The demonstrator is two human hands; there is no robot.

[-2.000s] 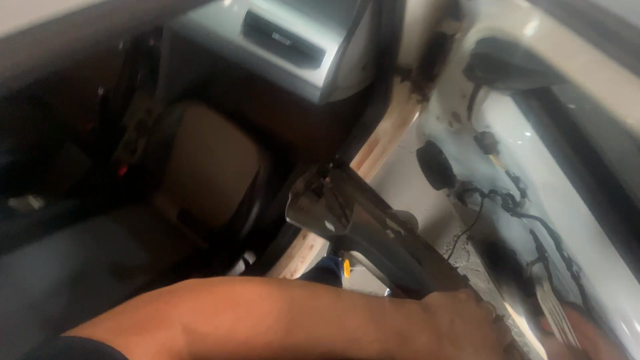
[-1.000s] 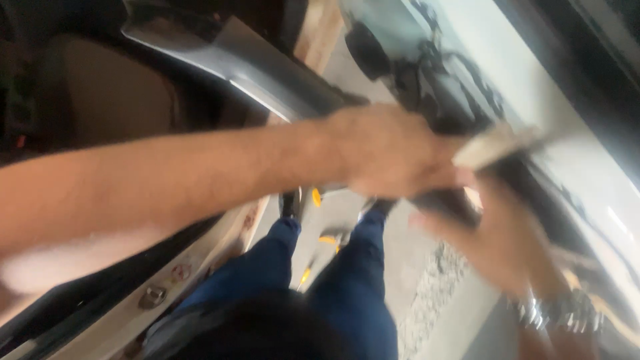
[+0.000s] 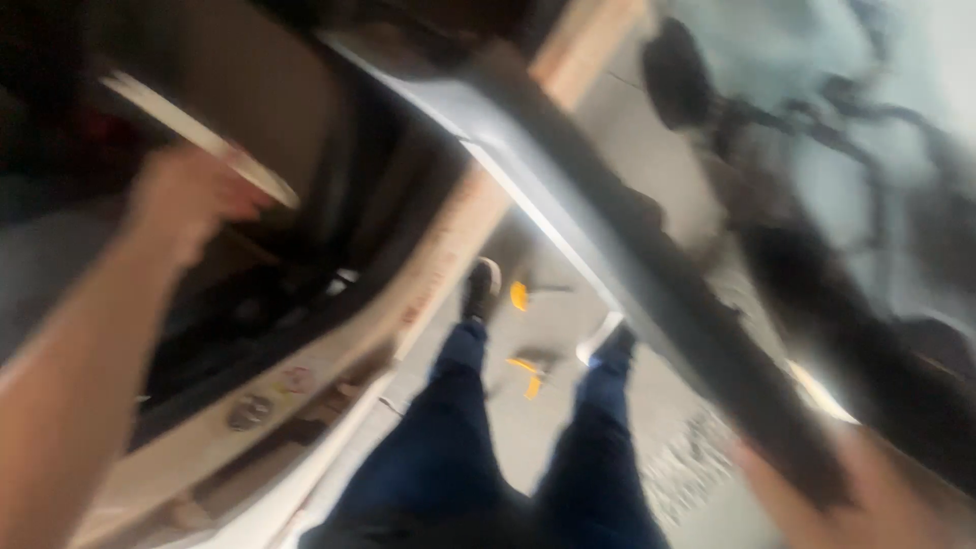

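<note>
My left hand (image 3: 187, 191), blurred, reaches into the dark car interior at the left and grips a thin, pale, flat strip (image 3: 198, 137) whose exact kind I cannot tell. At the lower right my right hand (image 3: 823, 488) is closed around the lower end of a long dark grey trim panel with a shiny edge (image 3: 610, 206). The panel slants from the car's door opening down across the view, above my legs. Behind it stands the inner side of the car door (image 3: 907, 175), with loose black wiring (image 3: 862, 137) and a black round part (image 3: 677, 72).
The painted door sill (image 3: 435, 259) runs diagonally beside my legs. Yellow-and-dark tools (image 3: 519, 296) of unclear kind lie on the grey floor between my feet. A seat (image 3: 252, 84) shows inside the car. Rough whitish material (image 3: 686, 465) lies at the lower right.
My left hand has moved left, away from my right hand, with the pale strip that was between both hands a second ago. My right hand is now on the panel's lower end.
</note>
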